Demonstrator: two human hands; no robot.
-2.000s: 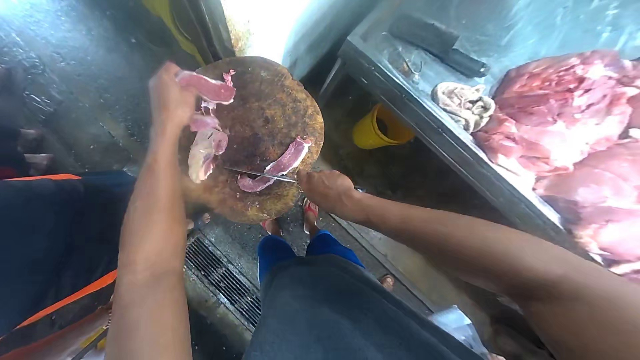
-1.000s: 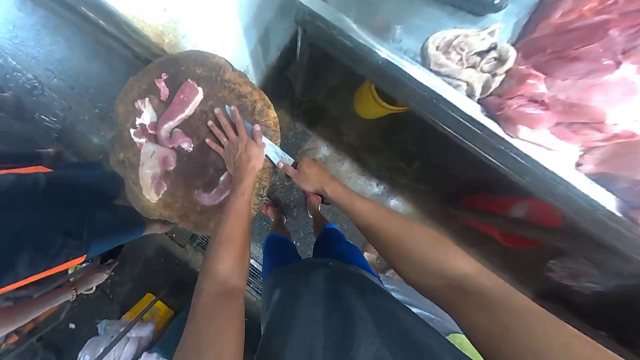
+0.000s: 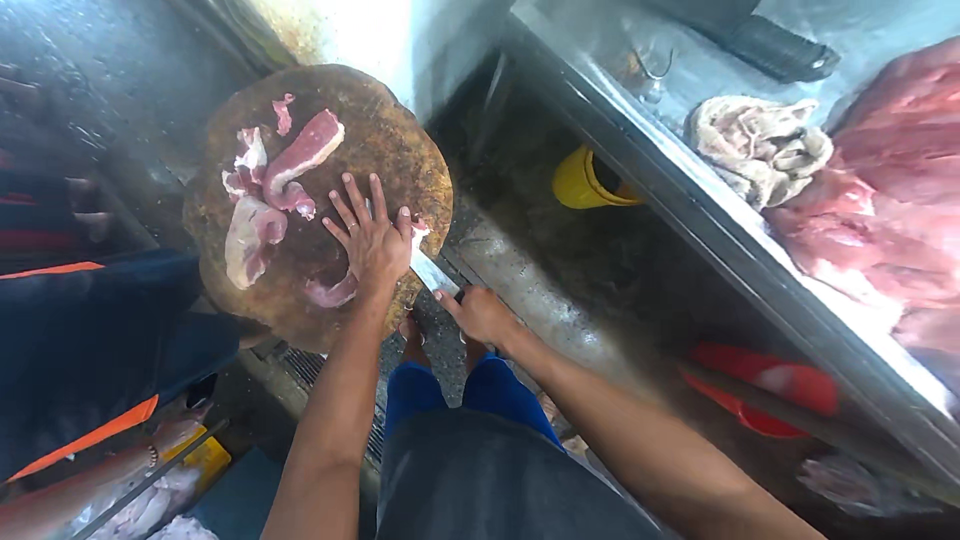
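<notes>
My right hand [image 3: 484,315] grips the handle of a knife [image 3: 433,274] at the near right edge of a round wooden chopping block [image 3: 390,142]. My left hand [image 3: 379,244] lies with fingers spread over the block, beside the blade and partly hiding it; what is beneath the palm cannot be seen. A bit of pale and red meat shows by my left thumb. Left of my hand are a long strip of meat [image 3: 304,154], a fatty piece [image 3: 251,240] and smaller scraps. Another strip [image 3: 331,292] lies partly behind my left wrist.
A metal table at the right bears large cuts of meat [image 3: 900,225], a crumpled cloth [image 3: 757,146] and a dark-handled tool [image 3: 784,49]. A yellow bucket [image 3: 589,180] and a red container [image 3: 765,390] are below. Another person's arm [image 3: 90,472] is at the lower left.
My left hand, holding meat at the block's far left two seconds ago, now lies spread near the right side. The knife has moved from the meat strip to the block's right edge.
</notes>
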